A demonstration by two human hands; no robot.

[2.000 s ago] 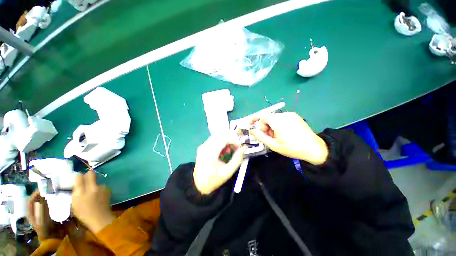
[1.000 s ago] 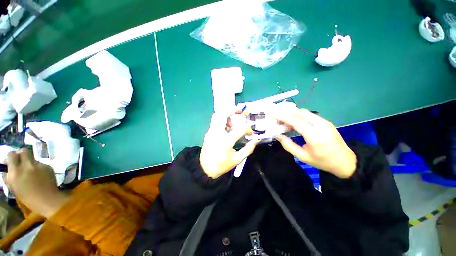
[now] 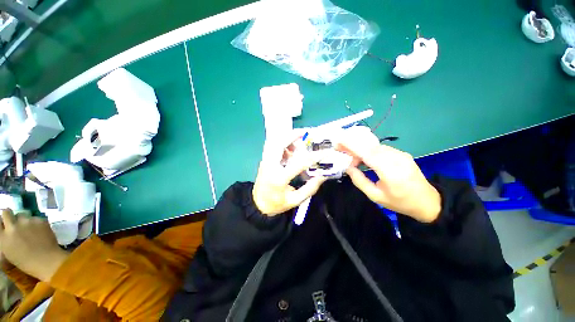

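A white camera housing (image 3: 325, 165) is held in front of my chest, its open cavity with dark parts facing up. My left hand (image 3: 280, 187) grips its left side, and my right hand (image 3: 397, 179) has fingertips on its right side. A white bracket arm (image 3: 277, 104) extends from it over the bench. One white antenna (image 3: 356, 119) points to the upper right; another white stick (image 3: 303, 211) points down below my left hand. A dark red lead wire (image 3: 389, 114) trails beyond my right hand. Whether my fingertips hold a small part is hidden.
A clear plastic bag (image 3: 343, 47) lies at the back, with a white curved shell (image 3: 417, 60) to its right. White housings (image 3: 129, 126) stand at left, beside a neighbour's orange sleeve (image 3: 120, 273). Small round shells (image 3: 537, 27) are at far right. A blue bin (image 3: 451, 173) is below the bench.
The view has shifted. The housing came to show its cavity more openly as my right fingers moved from over it to its right side. The neighbour's hand moved left.
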